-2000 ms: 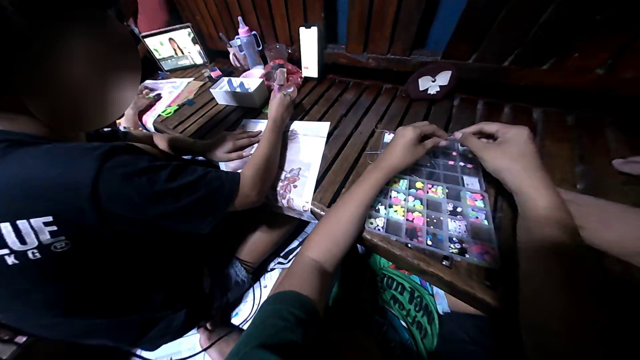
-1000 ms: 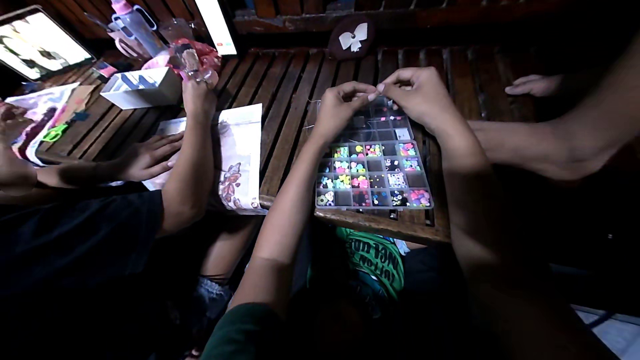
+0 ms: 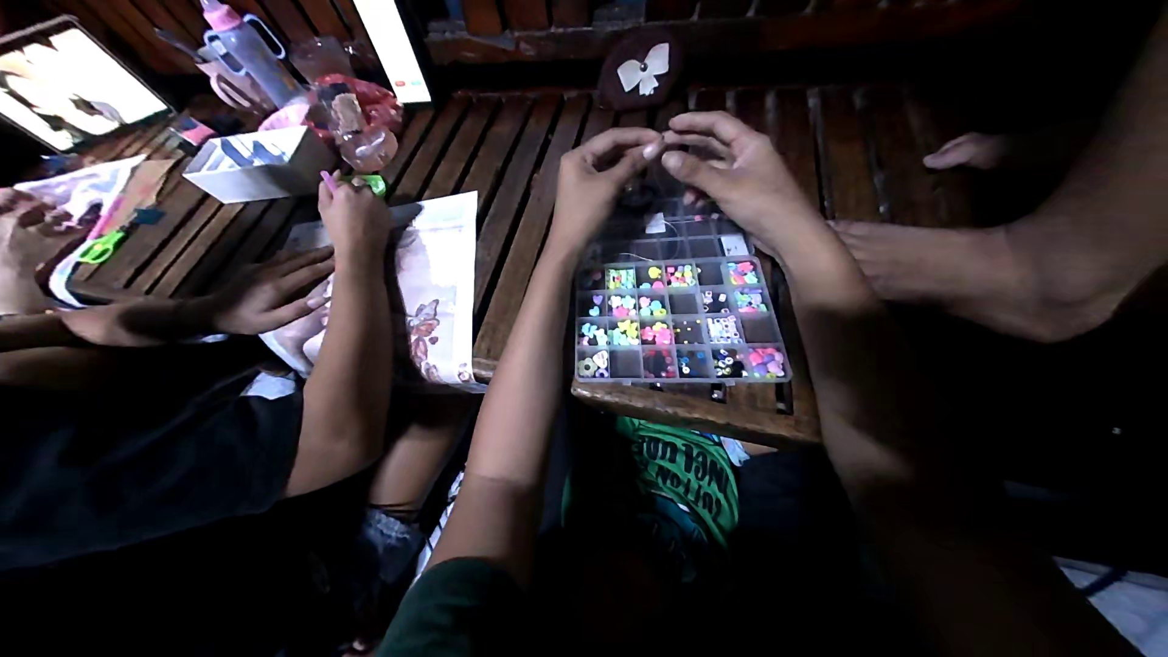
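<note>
My left hand (image 3: 607, 178) and my right hand (image 3: 730, 169) are raised over the far end of a clear compartment box (image 3: 684, 297) of colourful beads. Thumbs and forefingers of both hands pinch close together, nearly touching. A thin pale string runs below them over the box; what sits between the fingertips is too small to tell. The near compartments hold beads in pink, yellow, green, white and black, while some compartments look dark. The box lies on a slatted wooden table (image 3: 511, 205), close to its front edge.
Left of me, a person's hand holds a pink item over a printed sheet (image 3: 443, 301). Beyond are a white box (image 3: 251, 169), a bottle (image 3: 242, 55), a lit screen (image 3: 78, 82) and green scissors (image 3: 102, 246). A dark round item with a white bow (image 3: 643, 71) lies behind; another person's foot is at right.
The view has swung right and down. My hands stay pinched together over the bead box. The neighbour's hand has come down from the pink and clear items toward the sheet.
</note>
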